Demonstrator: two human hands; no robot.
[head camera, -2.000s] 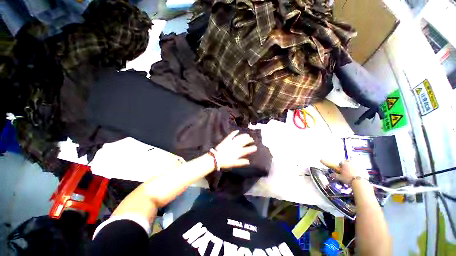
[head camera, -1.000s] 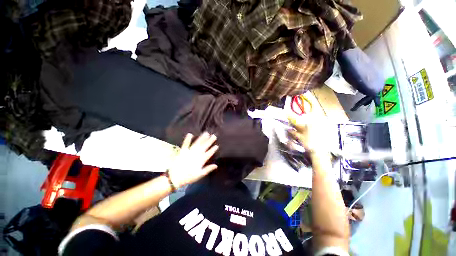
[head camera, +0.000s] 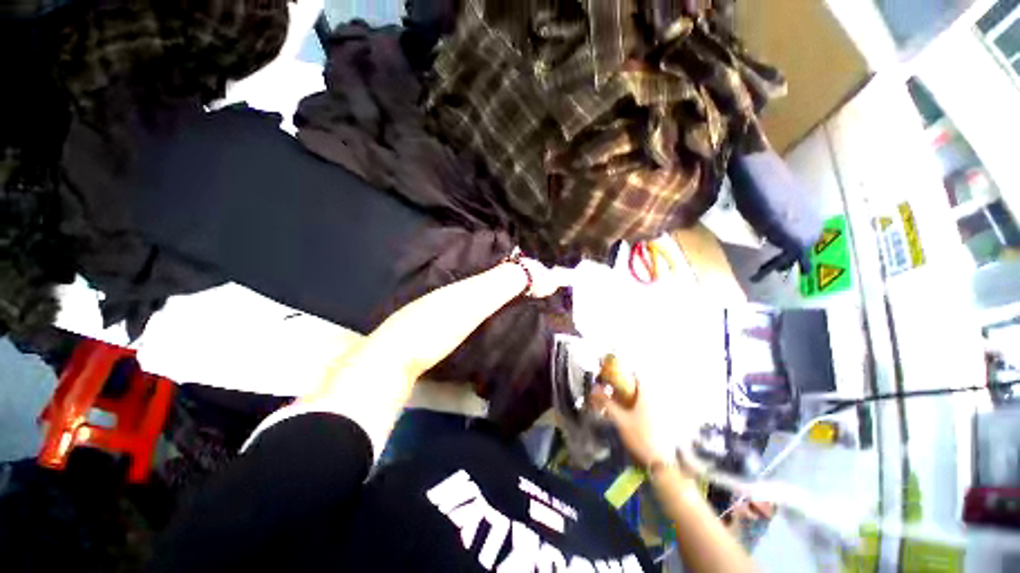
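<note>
The dark brown garment piece covers the right end of the dark padded board and hangs over its near edge. My left hand reaches across it to the cloth's far right edge; its fingers blur into the bright table, so its grip cannot be told. My right hand holds the steam iron by its tan handle, just right of the cloth. The iron is tilted and partly blurred.
A brown plaid pile lies beyond the board, with red-orange scissors and a grey-blue pad beside it. The iron rest stands right. Dark plaid cloth is at left, above a red stool.
My left hand has moved from the near side of the cloth forward and right across it. The iron first left its rest, then came further left and nearer with my right hand.
</note>
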